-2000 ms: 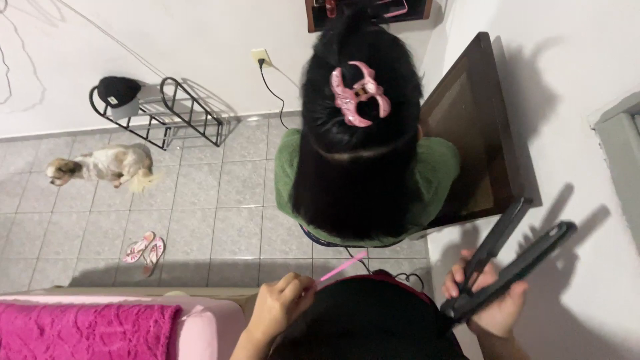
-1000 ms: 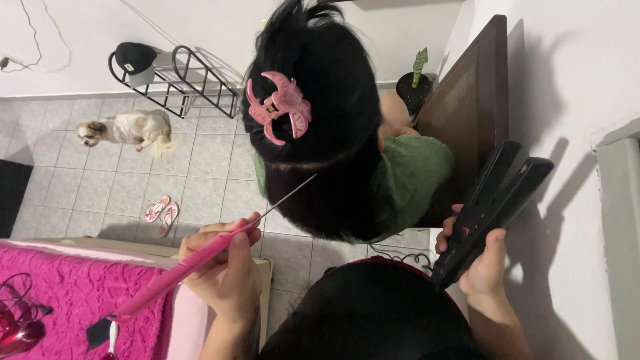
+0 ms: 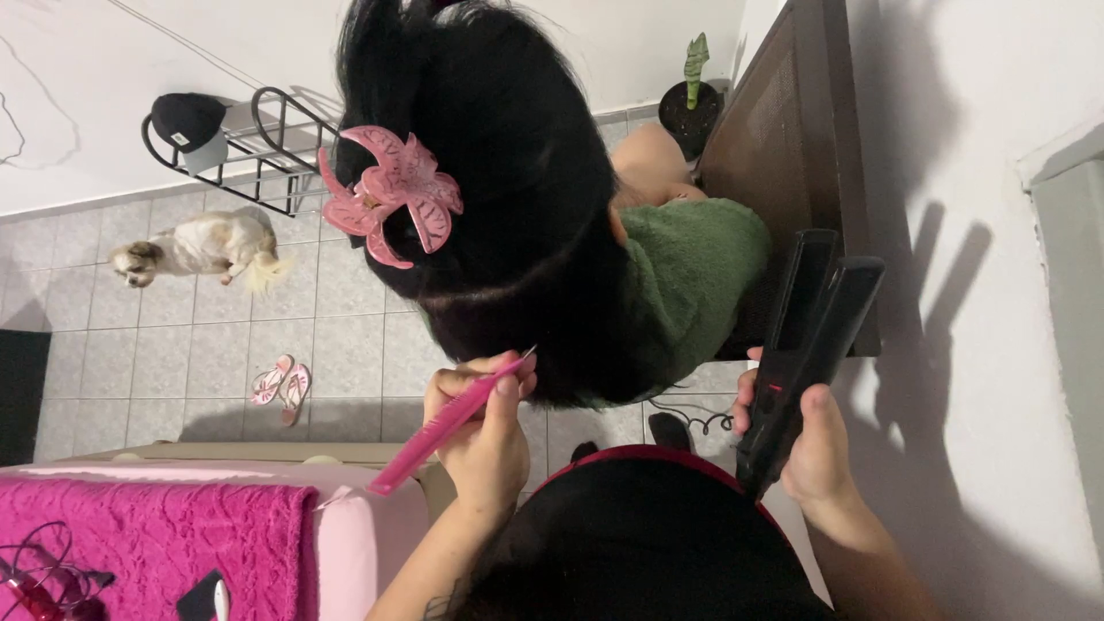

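Observation:
A seated person with long black hair (image 3: 483, 103) has their back to me, a green towel (image 3: 690, 259) over the shoulders. A pink flower-shaped claw clip (image 3: 397, 190) holds up the top hair; a parting runs across below it. My left hand (image 3: 487, 431) grips a pink tail comb (image 3: 440, 435) at the lower edge of the loose hair, its thin metal tail largely hidden by the fingers and hair. In my right hand (image 3: 802, 440) is a black flat iron (image 3: 802, 362), its plates apart and pointing up, to the right of the towel.
A dark wooden-framed panel (image 3: 849, 155) stands at the right beside the wall. A potted plant (image 3: 690, 112), a black metal rack (image 3: 280, 164) with a cap (image 3: 188, 121), a dog (image 3: 198, 246) and flip-flops (image 3: 293, 388) are farther off. A magenta cover (image 3: 172, 517) lies at lower left.
The comb's metal tail, in plain view against the hair a second ago, is now mostly hidden at my left fingertips. The flat iron stays in my right hand. The view has moved closer to the seated person.

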